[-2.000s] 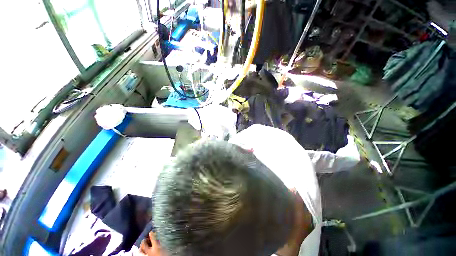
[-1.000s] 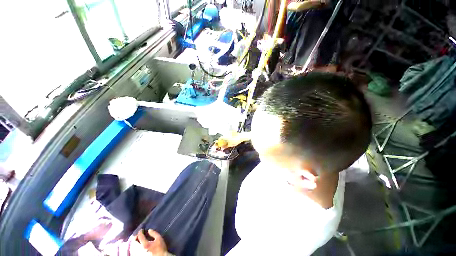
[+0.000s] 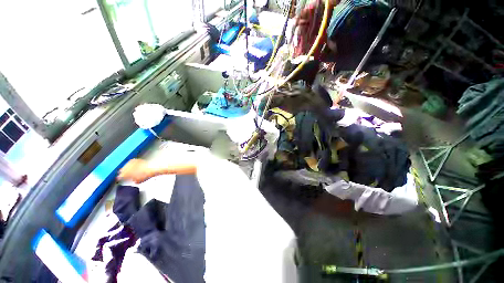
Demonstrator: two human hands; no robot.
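Observation:
Neither of my hands is in view. Another person in a white top leans in from the bottom centre. Their bare forearm reaches left across the table, and the blurred hand (image 3: 134,171) is above the far end of the dark garment. The dark navy garment (image 3: 189,221) lies spread on the white ironing table (image 3: 177,148), partly hidden by the white top. A bunched dark piece (image 3: 148,225) lies at its left. A steam iron (image 3: 254,148) stands untouched at the table's far right corner.
Blue strips (image 3: 105,174) and a white round lump (image 3: 148,116) line the window side. A heap of dark garments with yellowish patches (image 3: 315,141) lies beyond the iron. A yellow hose (image 3: 316,52) hangs above. Metal rack legs (image 3: 436,166) stand at right.
The person's head has left the picture and their white top now covers the lower centre. One arm now reaches left over the table. The hand at the iron has left it.

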